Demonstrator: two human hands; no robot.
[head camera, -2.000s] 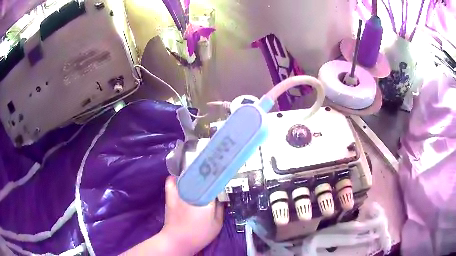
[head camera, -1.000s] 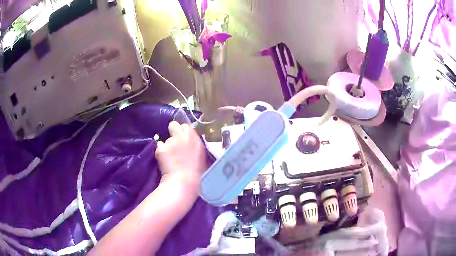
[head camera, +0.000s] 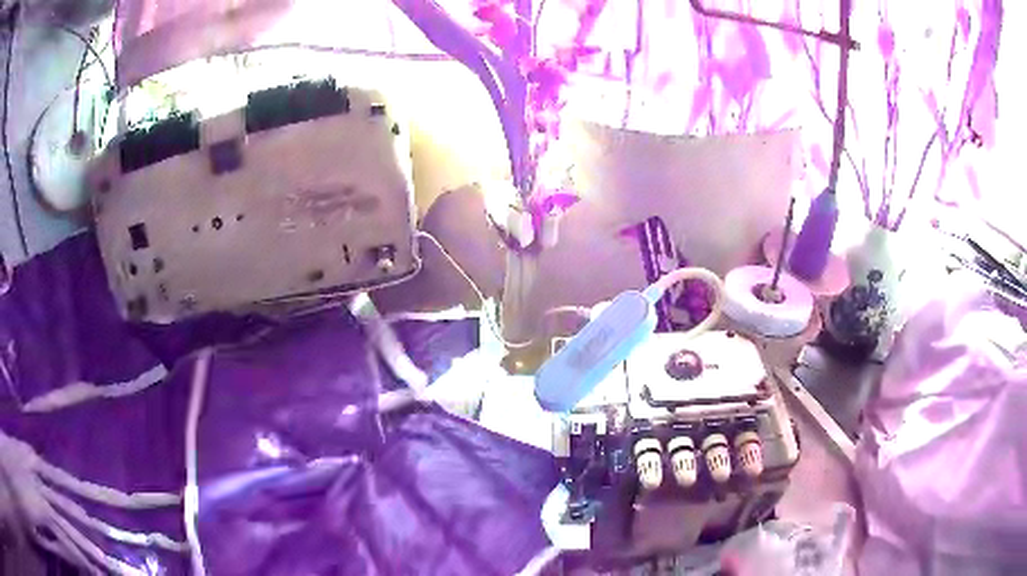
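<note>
The shiny purple panel (head camera: 383, 495) with white edging strips (head camera: 191, 450) spreads over the left and centre, its right part reaching the overlocker (head camera: 704, 383). The dark presser foot area (head camera: 583, 461) lies left of the four cream dials (head camera: 681, 461). A small white piece (head camera: 572, 534) lies below the foot. The pale blue lamp (head camera: 597, 349) hangs above and left of the dials. My left hand is not in view. A blurred pinkish patch at the bottom edge, left of a pale crumpled heap (head camera: 805, 546), may be part of my right hand; I cannot tell what it does.
A large beige case (head camera: 259, 214) stands at the back left. A glass vase with flowers (head camera: 519, 287) stands behind the panel. A white thread cone (head camera: 768, 302), a purple cone (head camera: 813, 236) and a patterned vase (head camera: 865, 298) are behind the machine. Pale fabric (head camera: 946, 450) lies at right.
My left hand pulled back from the foot onto the panel, then left view. The panel now lies more spread out. The view has tilted up, showing more of the back.
</note>
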